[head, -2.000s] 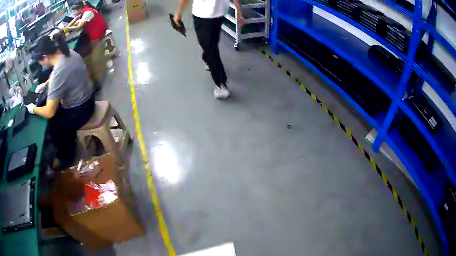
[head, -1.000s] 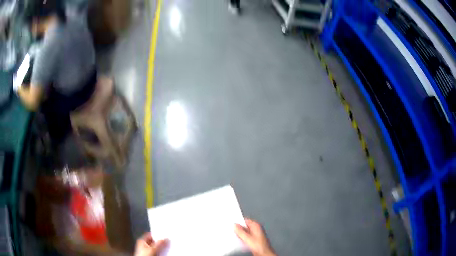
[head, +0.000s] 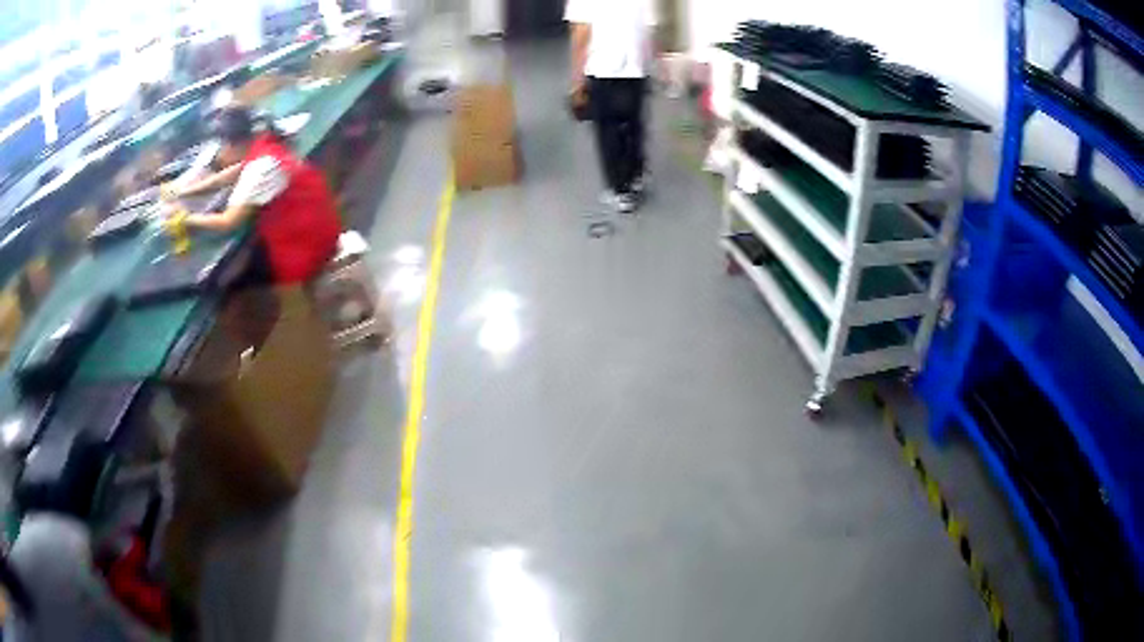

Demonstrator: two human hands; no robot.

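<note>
Neither my left hand nor my right hand is in the picture. Nearest in front of me is the grey floor [head: 602, 502] with a yellow line [head: 412, 439] running away from me. To the right stands a white wheeled rack [head: 856, 226] with green shelves and dark flat items stacked on its top and inside. The white sheet is out of view.
A blue rack [head: 991, 263] with dark items lines the right. On the left, a person in red [head: 299, 213] sits at the green bench [head: 119, 345], near a brown cardboard box [head: 282, 376]. Another box [head: 486, 136] stands ahead. A person in white [head: 615, 44] is upright beyond.
The view has swung up and forward along the aisle. My two hands and the white sheet they held have left the picture. The white rack now shows almost whole.
</note>
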